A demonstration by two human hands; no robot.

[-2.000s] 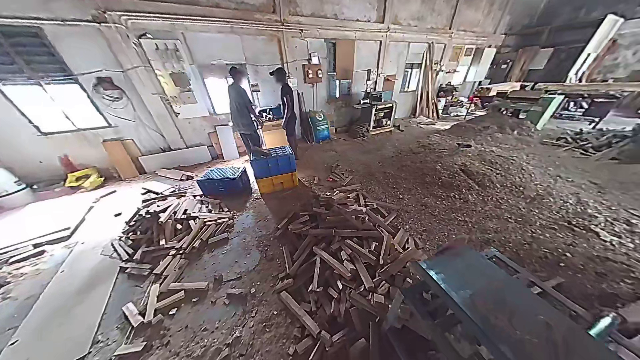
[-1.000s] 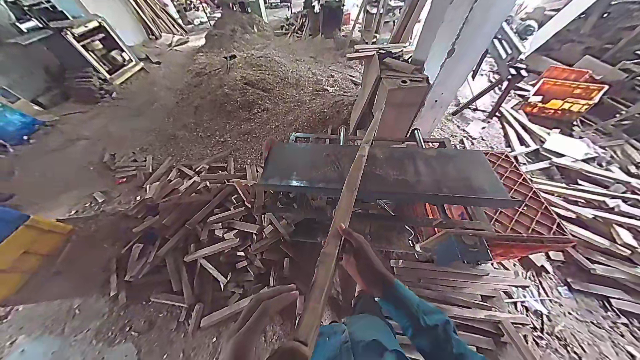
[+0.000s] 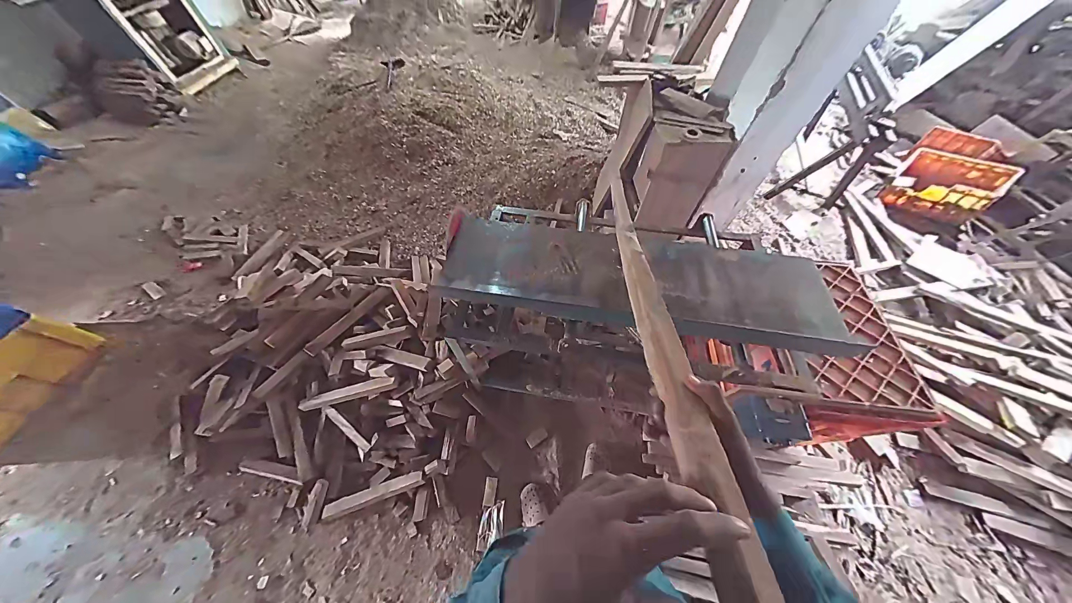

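A long wooden strip (image 3: 670,360) runs from the bottom edge up across a dark metal machine table (image 3: 536,268), its far end near a wooden box-like stand. My right hand (image 3: 724,427) grips the strip from its right side and underneath, beyond the near end; most of its fingers are hidden by the wood. My left hand (image 3: 611,536) is nearer to me, at the strip's left side, its fingers spread and reaching to the wood's edge; whether it presses on the wood cannot be told. Beneath the metal table is a machine frame, partly in shadow.
Short wood offcuts (image 3: 352,360) are heaped left of the machine. An orange plastic crate (image 3: 879,352) stands at its right, near many scattered strips (image 3: 988,335). Behind are a shavings pile (image 3: 452,126), a wooden stand (image 3: 678,159) and a pale pillar (image 3: 779,92). A yellow crate (image 3: 42,368) is at far left.
The view has swung strongly to the right since the oldest frame. My right hand still holds the strip as one second ago; my left hand has moved right, closer to the strip.
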